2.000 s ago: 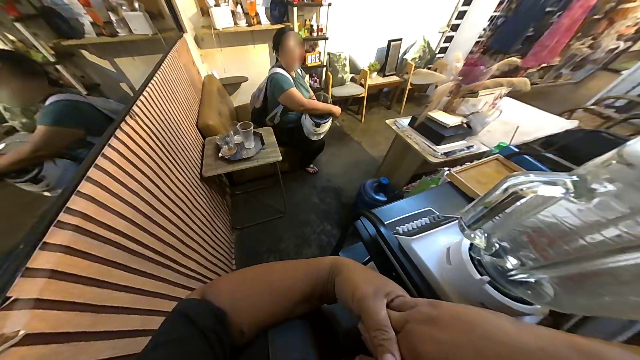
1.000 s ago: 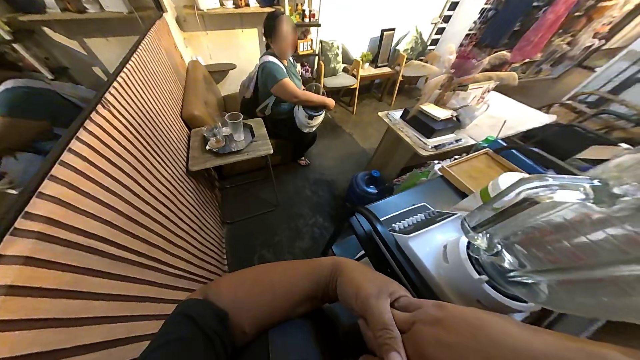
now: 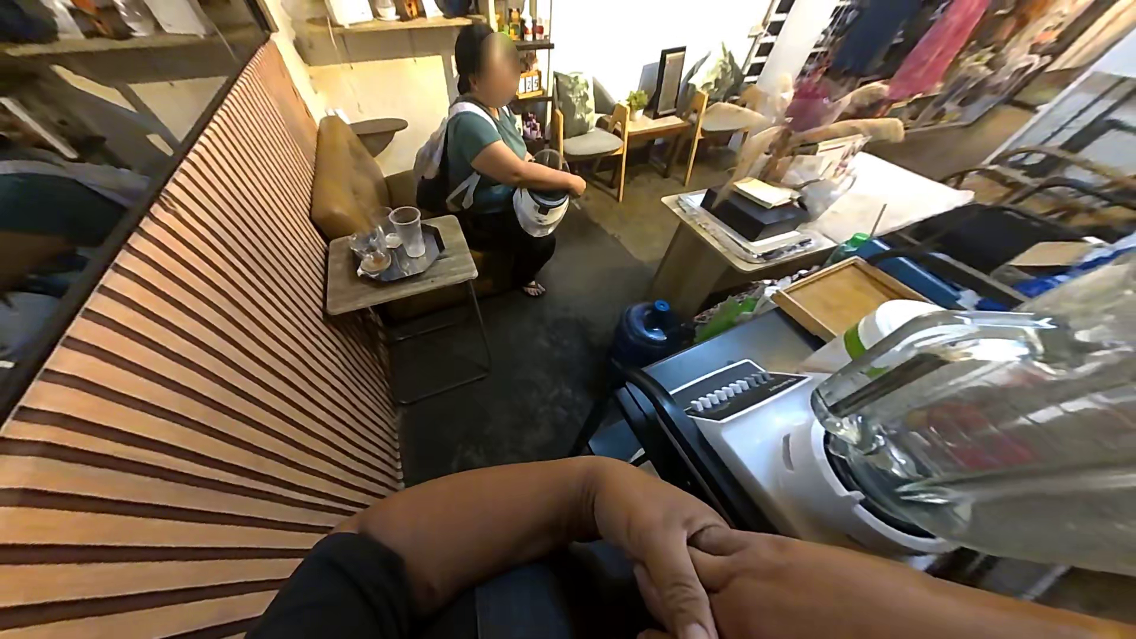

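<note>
My left hand (image 3: 666, 550) rests over my right hand (image 3: 732, 568) at the bottom centre, the two clasped together close to my lap. No object shows in either; the fingers of my right hand are mostly hidden. Just beyond them, to the right, stands a blender base (image 3: 781, 444) with a row of push buttons, bearing a clear glass jar (image 3: 994, 426) with a handle. The black tubular rail (image 3: 683, 435) of a cart or chair runs beside the base, near my wrists.
A person (image 3: 497, 160) sits on a brown couch (image 3: 346, 177), holding a white helmet (image 3: 541, 211). A small folding table (image 3: 399, 297) carries glasses on a tray. A blue water jug (image 3: 648, 330), a wooden tray (image 3: 843, 297) and a desk (image 3: 710, 244) stand ahead. Striped panelling (image 3: 204, 355) lines the left.
The view has shifted slightly. My hands stay clasped in the same place.
</note>
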